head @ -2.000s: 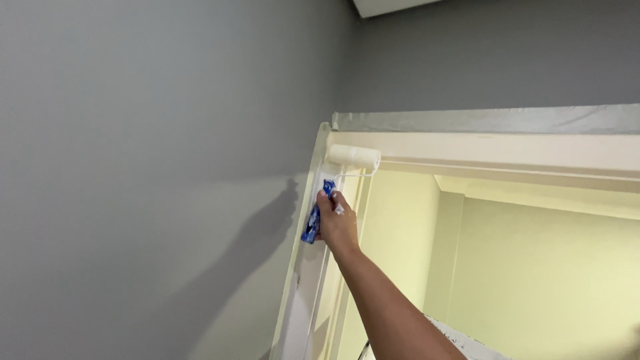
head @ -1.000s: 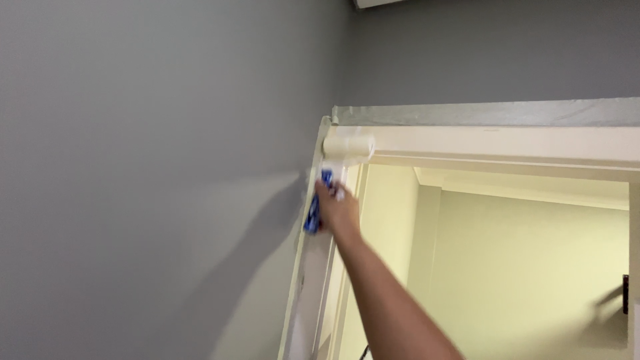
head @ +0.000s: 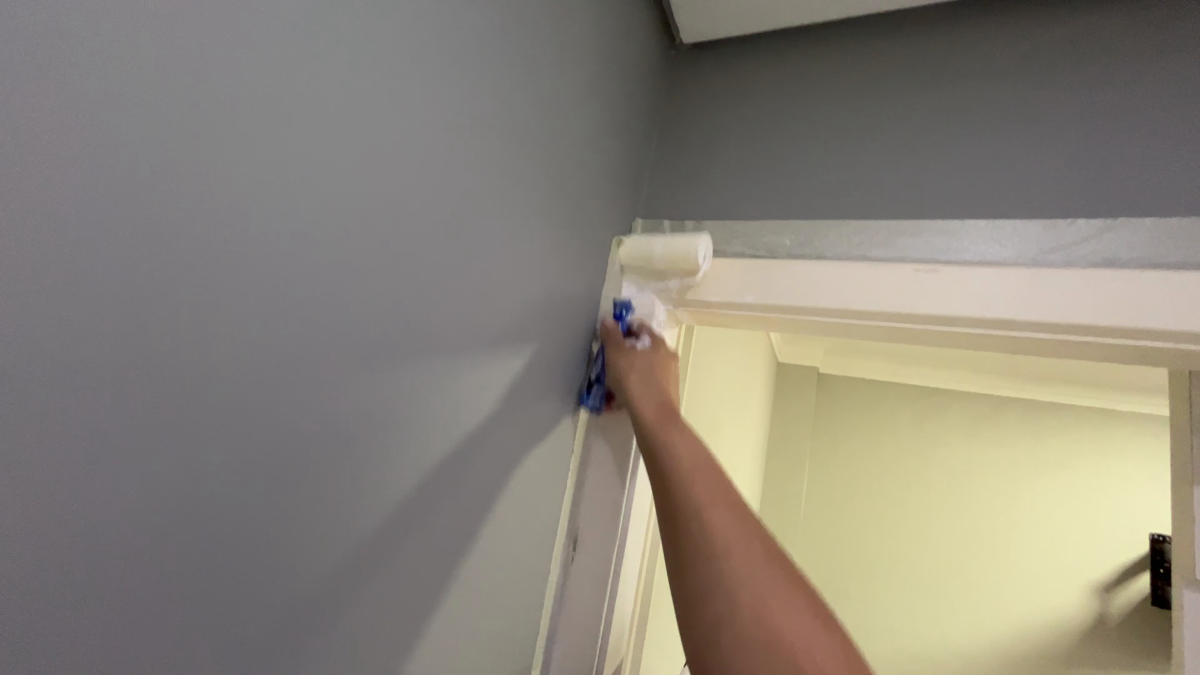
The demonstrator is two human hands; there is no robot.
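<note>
My right hand (head: 642,366) is raised, with its fingers closed around the blue handle (head: 596,375) of a small paint roller. The white roller sleeve (head: 664,254) lies across the top left corner of the door frame, over the left end of the grey masking strip (head: 937,241). Below the sleeve, the upper part of the side casing (head: 589,525) looks wet and white. The hand partly hides that casing and the roller's wire frame. My left hand is out of view.
A grey wall (head: 281,281) stands close against the left edge of the door casing. The pale head casing (head: 956,291) runs right above the doorway. Through the opening show a yellowish wall (head: 956,469) and a dark object (head: 1161,570) at the right.
The roller in my right hand has moved up the casing, from just below the corner onto the corner and the end of the masking strip.
</note>
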